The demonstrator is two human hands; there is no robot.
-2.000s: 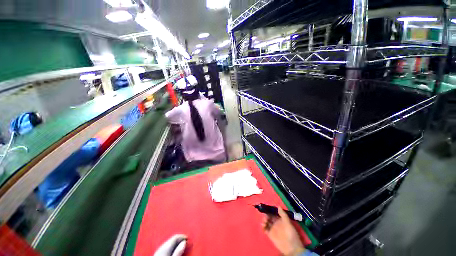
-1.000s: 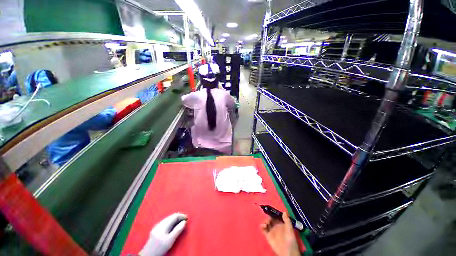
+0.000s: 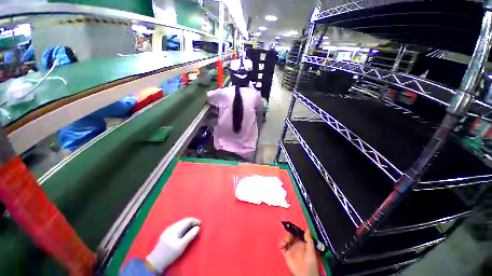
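Observation:
My bare right hand (image 3: 301, 255) is at the right side of the red work mat (image 3: 210, 215), closed around a black pen-shaped tool (image 3: 295, 231). The tool's dark tip points up and left, above or on the mat; I cannot tell if it touches. My white-gloved left hand (image 3: 175, 241) rests at the mat's left part, fingers curled with the thumb beside them, and no object shows in it. A crumpled white cloth (image 3: 262, 191) lies on the mat's far right, over a duller orange-red sheet (image 3: 260, 170).
A green conveyor belt (image 3: 108, 170) runs along the left, with a green circuit board (image 3: 159, 134) on it. A red-wrapped post (image 3: 43, 215) stands near left. A black-shelved wire rack (image 3: 372, 140) stands close at right. A person in pink (image 3: 237, 116) sits beyond the mat.
The view has turned to the right. My left hand has come further into view, with a blue sleeve now showing. My right hand still holds the tool beside the cloth.

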